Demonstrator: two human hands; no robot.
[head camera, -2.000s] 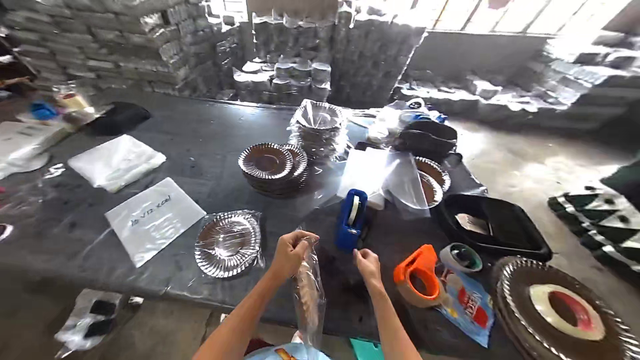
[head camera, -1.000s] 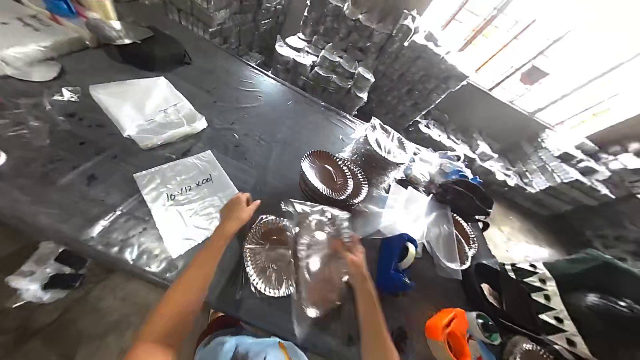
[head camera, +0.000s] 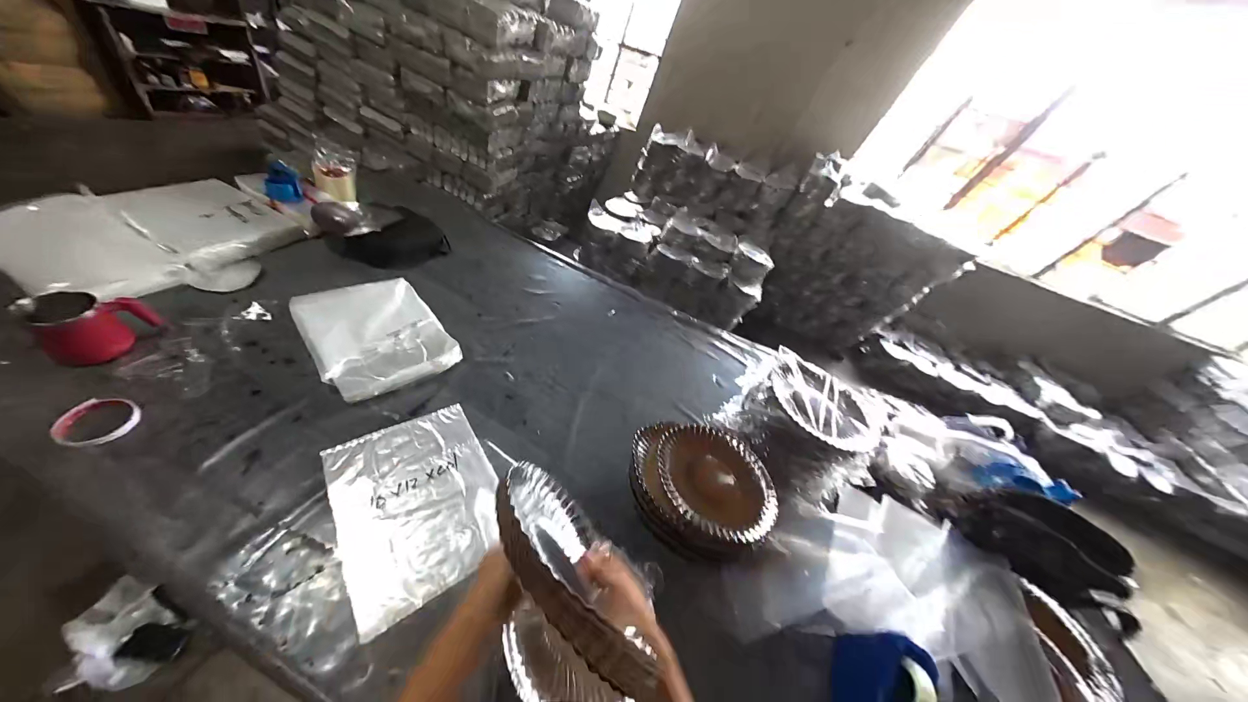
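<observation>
A stack of fluted foil-lined plates (head camera: 575, 604) is tilted on edge between my two hands. My left hand (head camera: 499, 577) is at its left side, fingers partly hidden behind it. My right hand (head camera: 616, 583) grips its right side. Under the stack, a silvery plate (head camera: 531, 658) shows on the table. Right of my hands stands a pile of brown plates with silver crimped rims (head camera: 717, 483). To the left lies a clear plastic bag with handwriting (head camera: 414, 517).
Around the black-covered table (head camera: 546, 380) are folded plastic sheets (head camera: 375, 336), a red mug (head camera: 83, 327), a tape ring (head camera: 96, 421), a blue tape dispenser (head camera: 877, 668), wrapped plates (head camera: 829, 400) and a black tray (head camera: 1043, 541). Wrapped stacks (head camera: 673, 253) stand behind.
A second ago my right hand was on a plastic-wrapped item and my left was near the written bag; now both are at a tilted plate stack. The view has swung left.
</observation>
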